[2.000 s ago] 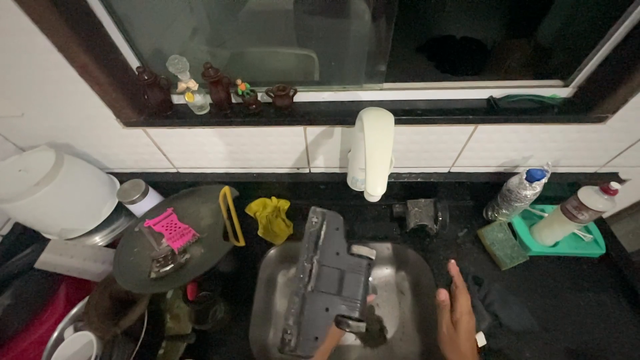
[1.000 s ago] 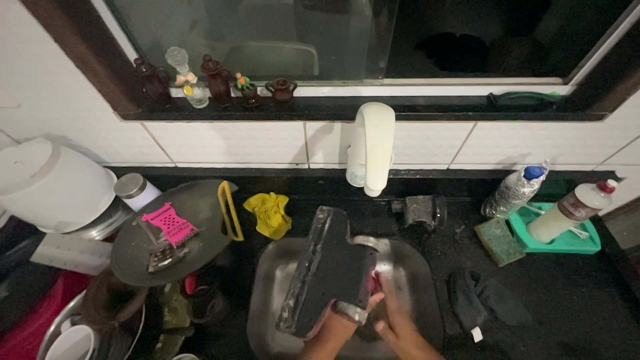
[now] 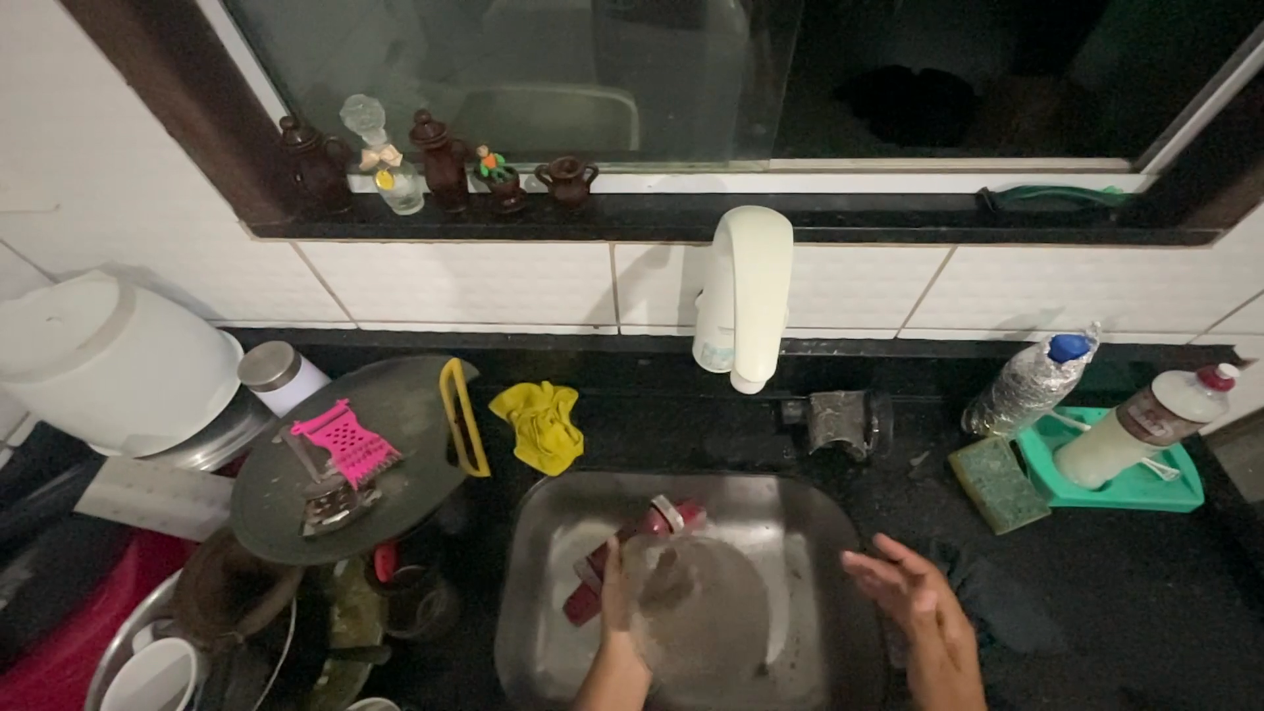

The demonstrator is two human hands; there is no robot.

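Note:
My left hand (image 3: pixel 617 627) grips the left edge of a round, see-through, greyish lid or dish (image 3: pixel 711 617) over the steel sink basin (image 3: pixel 839 523). Behind that hand, a dark red piece with pale bands (image 3: pixel 585 597) lies in the basin. My right hand (image 3: pixel 923 617) is at the basin's right rim, fingers apart and holding nothing. The white faucet (image 3: pixel 760 296) stands behind the basin. A yellow cloth (image 3: pixel 543 427) lies crumpled at its back left corner. A dark cloth (image 3: pixel 1007 602) is on the counter beside my right hand, hard to make out.
On the right are a sponge (image 3: pixel 999 484), a green tray (image 3: pixel 1180 489) with a bottle, and a foil-covered bottle (image 3: pixel 1032 380). A dark fitting (image 3: pixel 839 425) lies behind the basin. Left stand a pan lid (image 3: pixel 415 415) bearing a pink grater (image 3: pixel 351 444), and piled dishes.
The dark grey rectangular object held over the basin is out of view. My left hand now has the round see-through piece. My right hand has moved right, away from my left.

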